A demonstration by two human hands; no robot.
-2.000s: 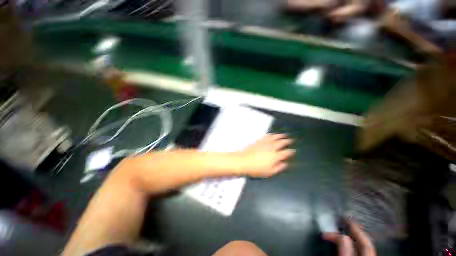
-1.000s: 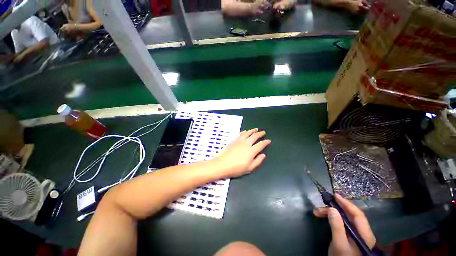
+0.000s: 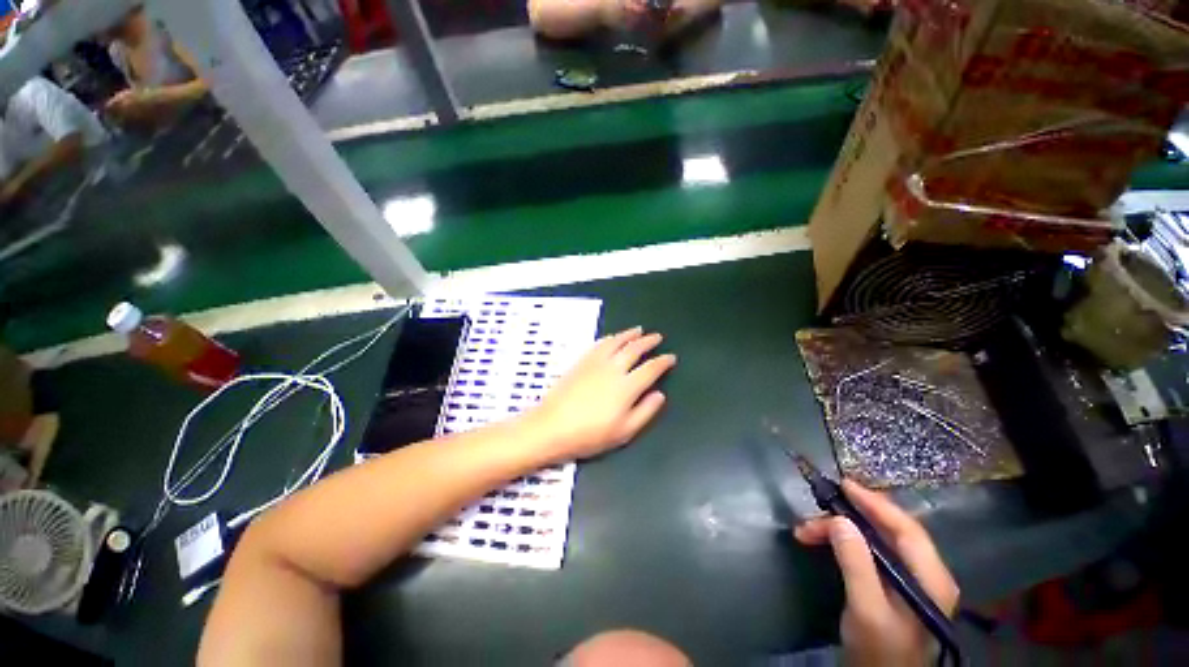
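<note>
My right hand [image 3: 887, 573] holds a black pen-like soldering iron [image 3: 854, 521] near the lower right, its thin metal tip pointing up and left above the dark green bench top. My left hand [image 3: 606, 397] lies palm down with fingers spread, partly over the right edge of the white component tray [image 3: 522, 352]. Rows of small dark parts show in the tray. My forearm hides part of it. A flat black slab, perhaps a smartphone [image 3: 420, 378], lies on the tray's left side.
A brown pad [image 3: 913, 414] with silvery scraps lies right, below a black spiral grille [image 3: 926, 293] and large carton [image 3: 1004, 117]. A looped white cable [image 3: 196, 443], drink bottle [image 3: 183, 349] and small fan [image 3: 42, 550] stand left. A green conveyor [image 3: 561, 176] runs behind a pale rail.
The view has shifted, so the bench items sit further left in the picture. My left hand stays spread at the tray. My right hand still holds the iron.
</note>
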